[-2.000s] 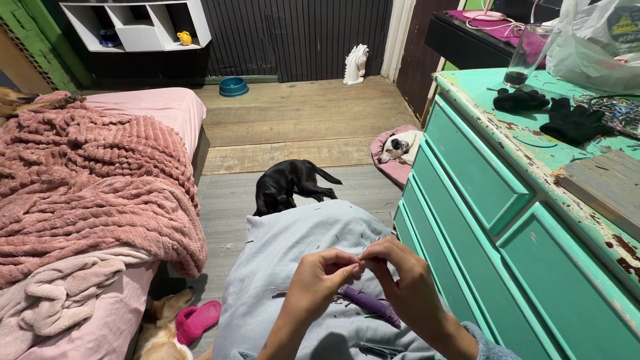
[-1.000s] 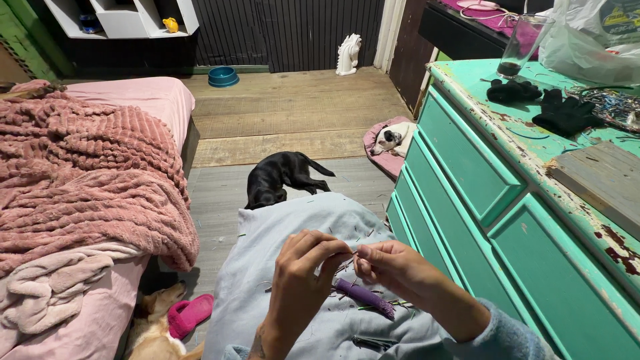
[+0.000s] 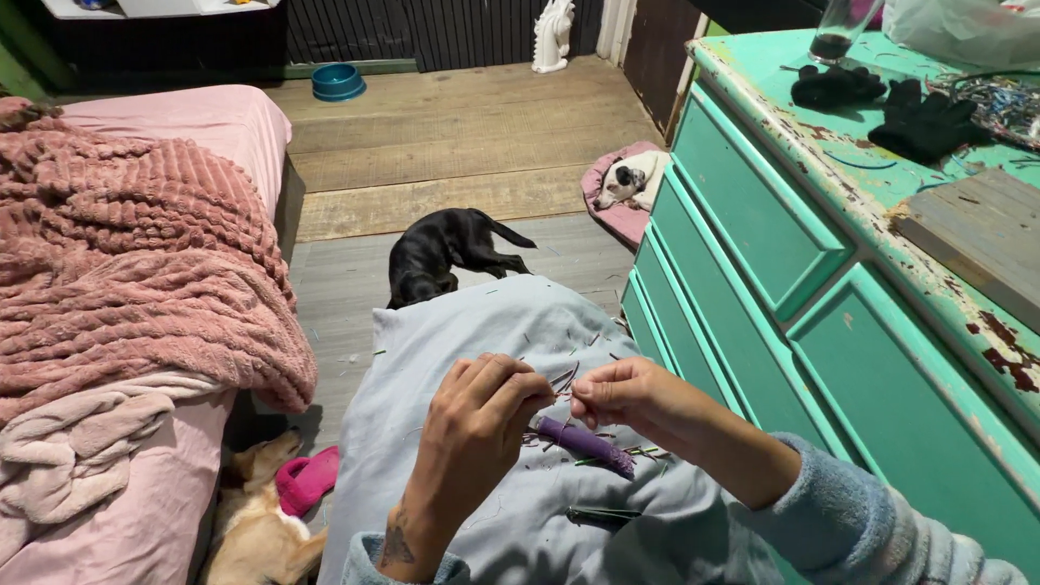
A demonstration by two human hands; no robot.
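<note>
My left hand and my right hand are raised over a pale blue cloth on the lap. Their fingertips pinch fine strands of what looks like thin wire, with a narrow gap between the hands. Below them a purple cylindrical object lies on the cloth, ringed by short bits of coloured wire or sheathing. Nearer to me rests a small dark tool, its kind unclear. The exact ends of the strands are hidden by the fingers.
Right: a chipped turquoise dresser bearing black gloves, a board, a glass and tangled wire. Left: a bed with a pink blanket. Dogs lie ahead, on a pink cushion and beside the bed.
The fingertips, close together in the earlier frames, are now slightly apart with strands between them. The purple object still lies on the cloth.
</note>
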